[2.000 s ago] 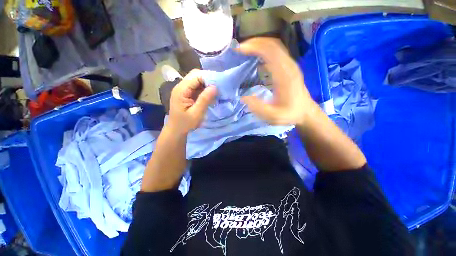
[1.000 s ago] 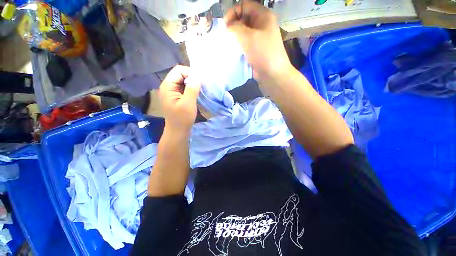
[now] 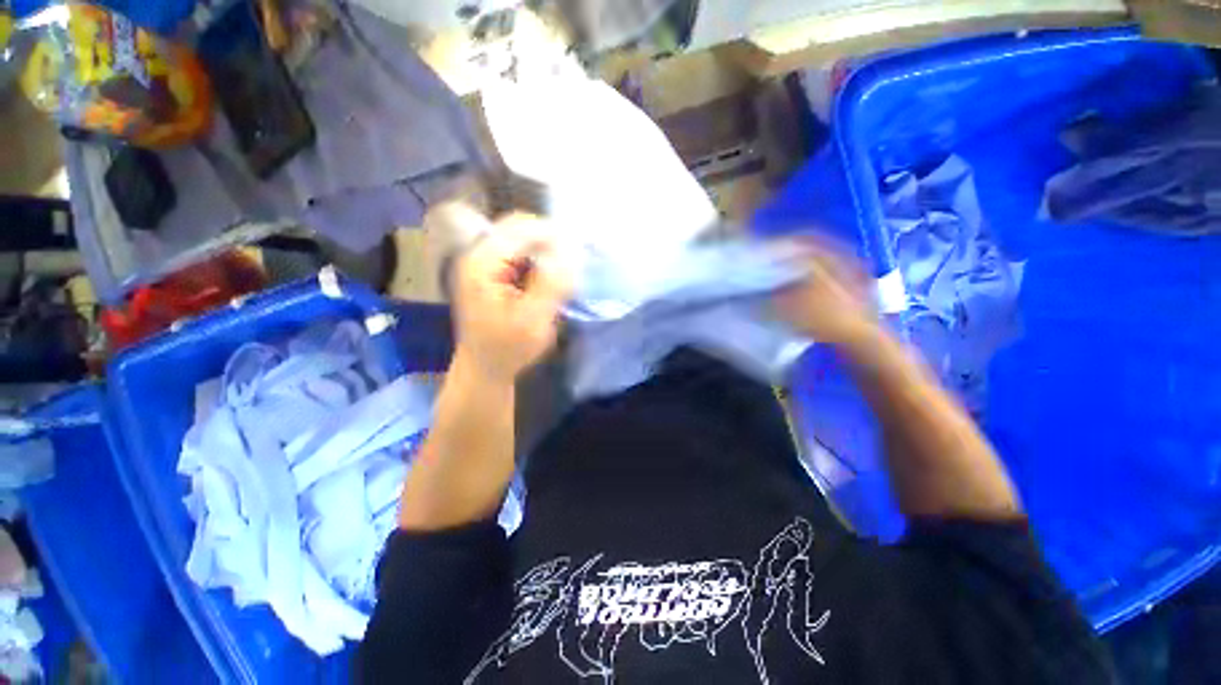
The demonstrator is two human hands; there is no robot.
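Note:
A pale blue cloth piece (image 3: 670,301) is stretched between my hands above my lap, blurred by motion. Its upper part runs up toward the machine and looks white in the glare. My left hand (image 3: 509,292) is closed on the cloth's left side, fingers curled. My right hand (image 3: 820,292) is blurred and grips the cloth's right end. Small metal parts of the machine (image 3: 516,38) show at the top edge, beside the bright glare. Whether the cloth touches them cannot be told.
A blue bin heaped with pale blue pieces (image 3: 301,468) stands at the left. A larger blue bin (image 3: 1098,402) at the right holds a few pieces. A side table with grey cloth (image 3: 362,114) at upper left bears a yellow-orange package (image 3: 127,80) and dark objects.
My right hand has moved from beside the machine head down and right, drawing the cloth with it. My left hand has moved slightly right and down. The cloth over the lap is pulled up.

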